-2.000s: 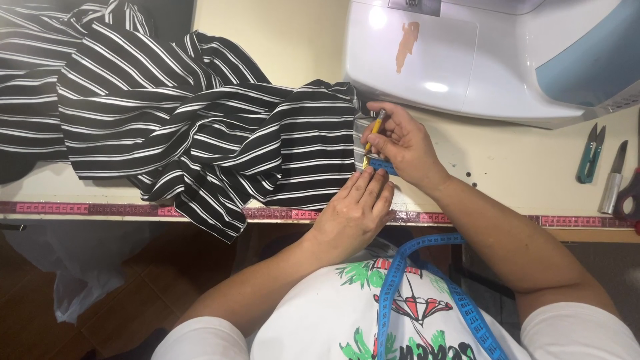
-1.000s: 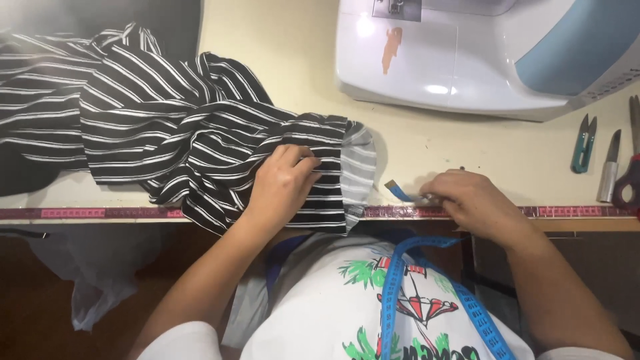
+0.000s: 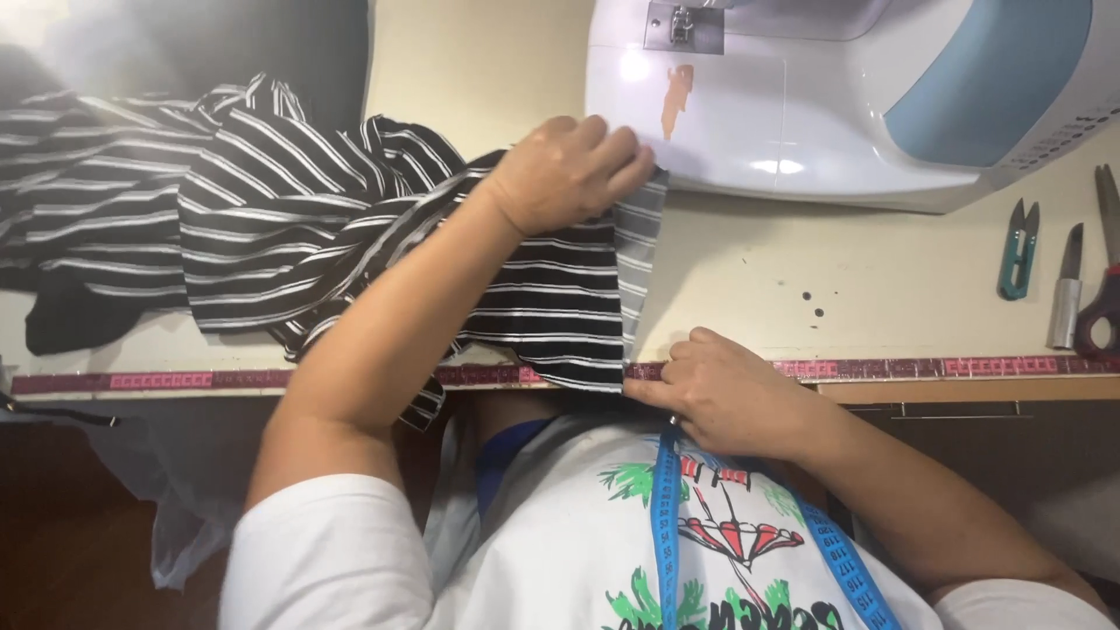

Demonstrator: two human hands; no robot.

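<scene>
A black-and-white striped fabric garment (image 3: 262, 236) lies bunched across the left and middle, its folded edge with the paler underside (image 3: 643, 254) at the right. My left hand (image 3: 569, 171) grips the top corner of that edge, near the sewing machine. My right hand (image 3: 722, 394) is at the bottom corner by the table's front edge, its index finger touching the cloth; the rest of the fingers are curled. A blue measuring tape (image 3: 667, 525) hangs down over my shirt, its metal end just under my right hand. Whether that hand pinches the tape or the cloth is unclear.
The white sewing machine (image 3: 744, 114) stands at the upper right. Teal thread snips (image 3: 1019, 249), a small knife (image 3: 1067, 289) and scissors (image 3: 1104, 306) lie at the right. A pink measuring tape (image 3: 875, 369) runs along the table's front edge. A dark panel (image 3: 289, 44) is at the upper left.
My left hand has moved from the middle of the cloth up to its far corner. My right hand has come left to the near corner. The yellow pencil seen two seconds ago is out of sight.
</scene>
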